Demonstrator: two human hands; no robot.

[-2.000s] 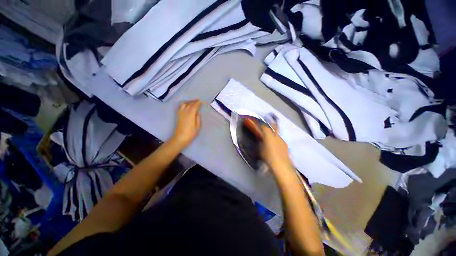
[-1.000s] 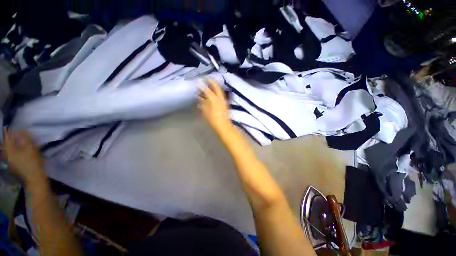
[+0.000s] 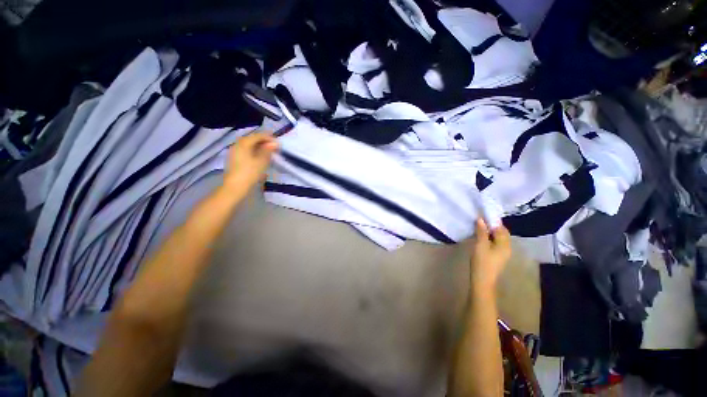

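Observation:
A white garment panel (image 3: 372,182) with a dark stripe is stretched between my hands, over the far part of the table. My left hand (image 3: 250,164) pinches its left end. My right hand (image 3: 490,242) pinches its right end. Another white panel with a black stripe (image 3: 333,208) lies below it on the cloth. The iron (image 3: 521,360) stands at the table's near right, cut off by the bottom edge; only its reddish-brown handle and part of its rim show.
A fanned stack of striped panels (image 3: 116,186) lies at the left. A loose pile of white and black pieces (image 3: 543,163) spreads across the far side and right. A black square (image 3: 575,310) lies right of the iron. Grey fabric pieces (image 3: 628,233) lie at the far right.
The panel I held over the left stack has left my hands. My hands have moved right and now hold another panel by its ends. The view has shifted and less of the iron shows.

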